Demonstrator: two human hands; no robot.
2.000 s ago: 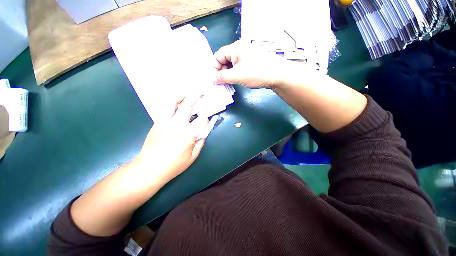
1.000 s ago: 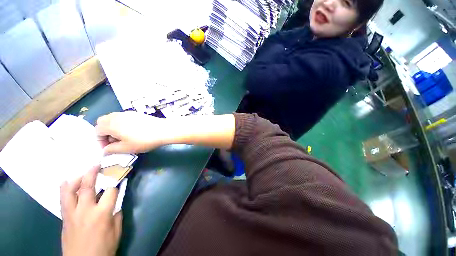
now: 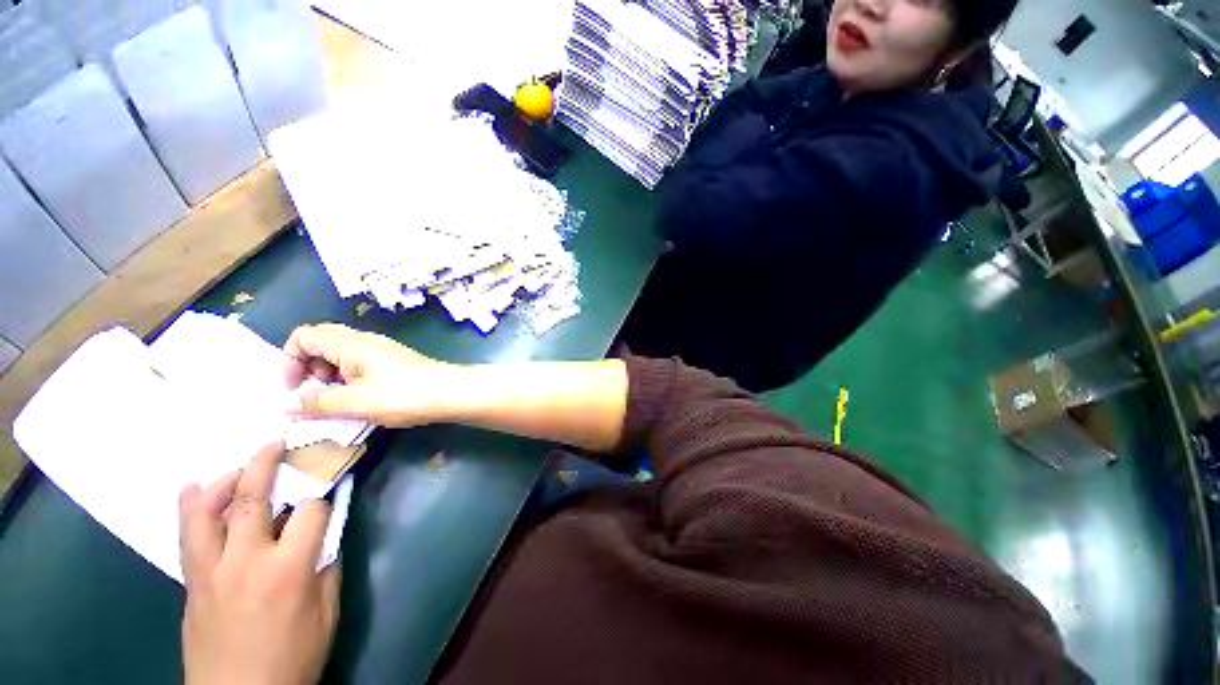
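Flat white cartons lie fanned on the dark green table, rounded ends to the upper left. A tan flap shows at their near right end. My left hand lies over the cartons' lower part, fingers spread, with a white label strip between finger and thumb; no print can be read. My right hand is at the flap end, thumb and fingertips curled together on the white surface. Whether a sticker is between them cannot be told.
A pile of white cartons with staggered ends lies beyond my right hand. Upright white boxes stand on a brown board. An orange fruit, black object and folded stacks lie farther back. A person sits at right.
The view has swung right since the oldest frame, bringing the person and floor into view. Since the middle frame, both hands have stayed at the flap end with little visible movement.
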